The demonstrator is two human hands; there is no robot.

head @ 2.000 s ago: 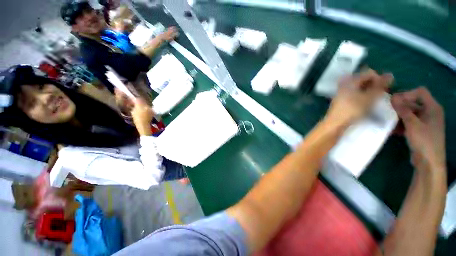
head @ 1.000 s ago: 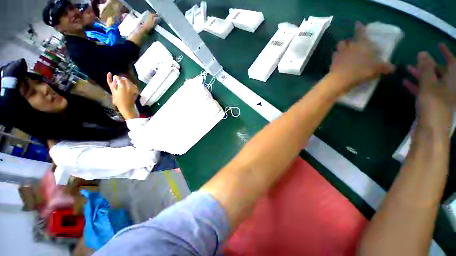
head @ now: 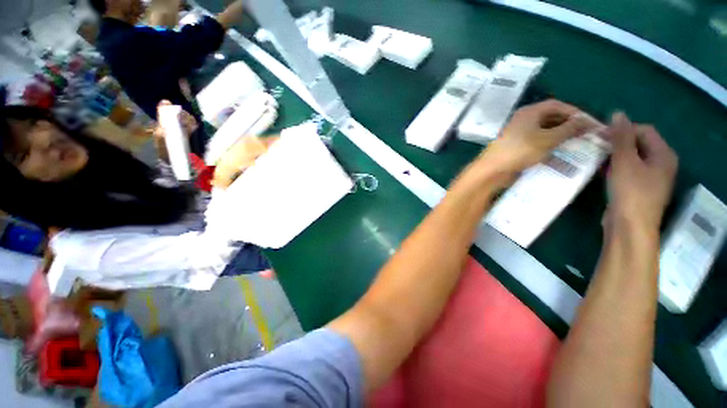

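A slim white product box [head: 538, 199] with a dark barcode label on its upper face lies slanting over the inner edge of the green conveyor belt, its near end at the pale rail. My left hand [head: 546, 135] is on its far end from the left, fingertips pinching the end flap. My right hand [head: 642, 163] is at the same end from the right, its fingertips together close to the left ones. The flap itself is mostly hidden by the fingers.
More white boxes [head: 437, 111] lie on the green belt [head: 478, 32] beyond and at the right. The side rail [head: 391, 163] runs below my forearms, beside a red mat [head: 470, 343]. White paper bags [head: 287, 187], a slanting post [head: 299, 60] and two seated co-workers are at left.
Both hands have come together at the far end of a box; one second ago they were apart, the left over a box farther out. The near co-worker now holds up a white piece.
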